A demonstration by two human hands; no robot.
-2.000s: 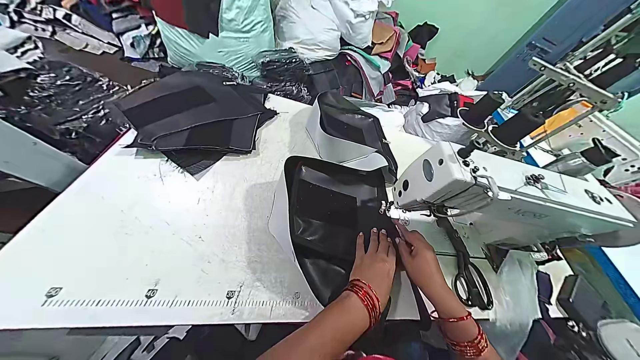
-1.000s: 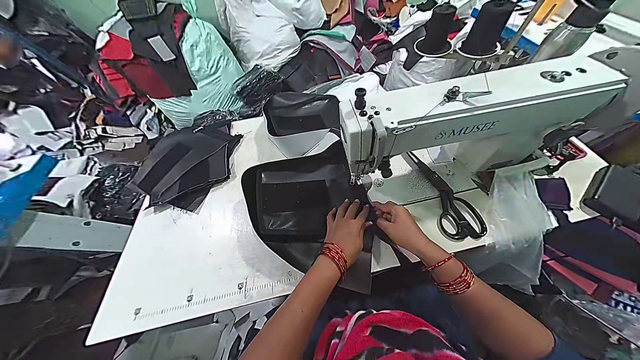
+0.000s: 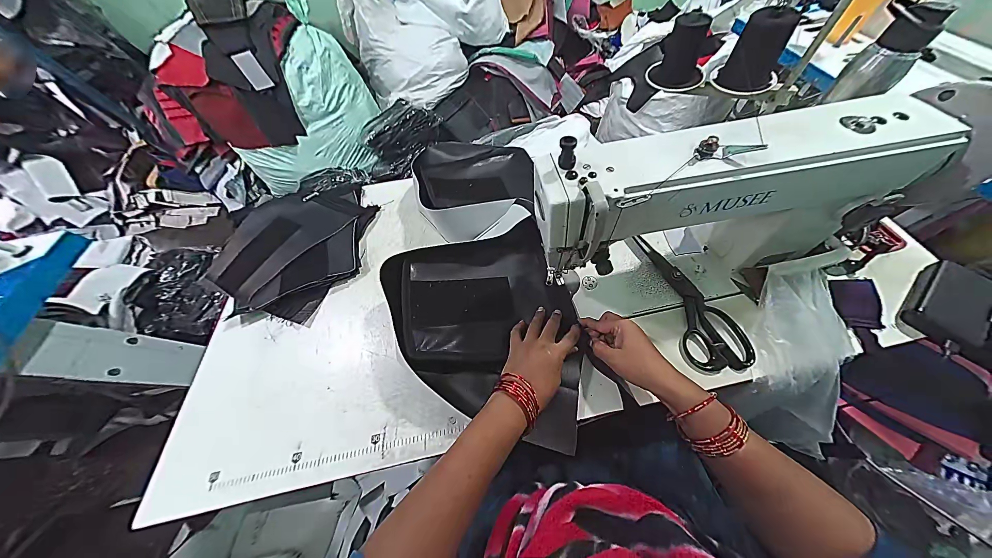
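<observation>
A black fabric panel [image 3: 457, 306] lies on the white sewing table, its right edge beneath the needle and presser foot of a Musee sewing machine [image 3: 697, 194]. My left hand [image 3: 539, 353] rests flat on the panel's right part, fingers spread, just in front of the presser foot. With thumb and fingers, my right hand [image 3: 616, 349] pinches a black strip [image 3: 608, 372] along the panel's right edge. Black-handled scissors [image 3: 709, 333] lie right of my right hand. Behind the panel sits another black piece with a white edge [image 3: 473, 186], partly hidden by the machine head.
A stack of black cut panels [image 3: 291, 252] lies at the table's back left. A printed ruler scale [image 3: 333, 453] runs along the front edge. Black thread cones [image 3: 756, 50] stand behind the machine. Filled sacks [image 3: 329, 93] and fabric pieces crowd the area behind the table; a clear plastic bag [image 3: 806, 349] hangs at right.
The view has turned a lot since the oldest frame. Both hands stay at the panel beside the presser foot; the right hand's fingers now show pinched at the edge strip.
</observation>
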